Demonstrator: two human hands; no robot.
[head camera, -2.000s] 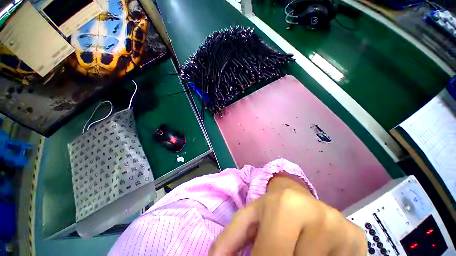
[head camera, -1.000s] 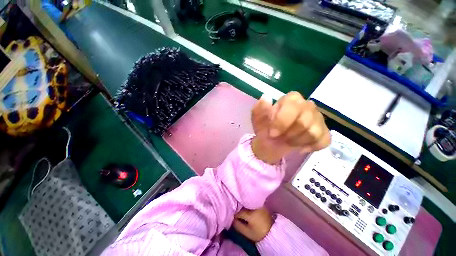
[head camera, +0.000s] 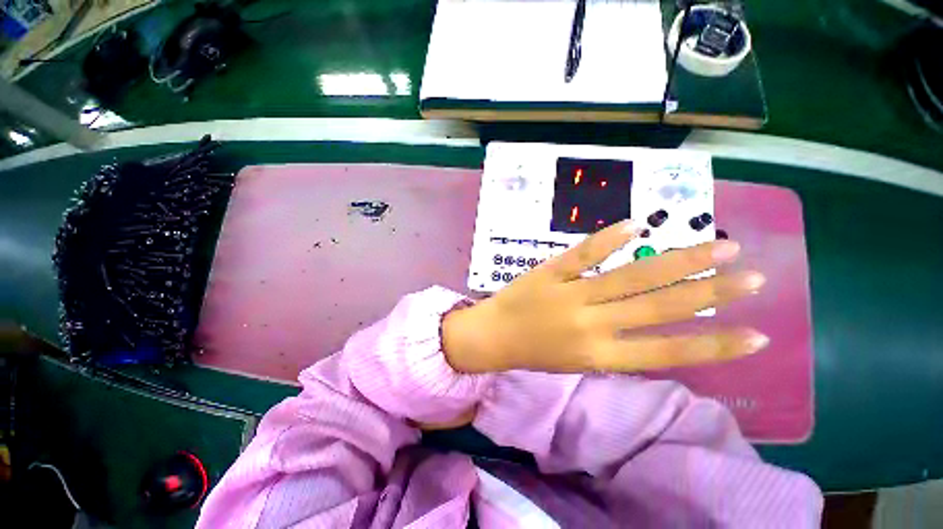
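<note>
My left hand (head camera: 595, 310) is spread flat, back up, above the front right part of the white headset tester (head camera: 527, 222). Its fingers point right and cover most of the green buttons; it holds nothing. The tester's two red digit displays and upper dials show, and its cable sockets are partly behind the hand. The tester stands on the pink work mat (head camera: 300, 269). My right forearm crosses beneath my left one; only a sliver of my right hand (head camera: 447, 422) shows under the left cuff, its fingers hidden.
A dark pile of loose microphone booms (head camera: 129, 258) lies left of the mat. Behind the tester are an open notebook (head camera: 507, 57) with a pen and a white tape roll (head camera: 709, 41). A headset (head camera: 196, 47) is at the back left. A red-lit mouse (head camera: 174, 481) is at the lower left.
The view has turned right, towards the tester. My left hand has gone from closed and raised to spread over the tester. My right hand, seen a second ago, is now nearly hidden.
</note>
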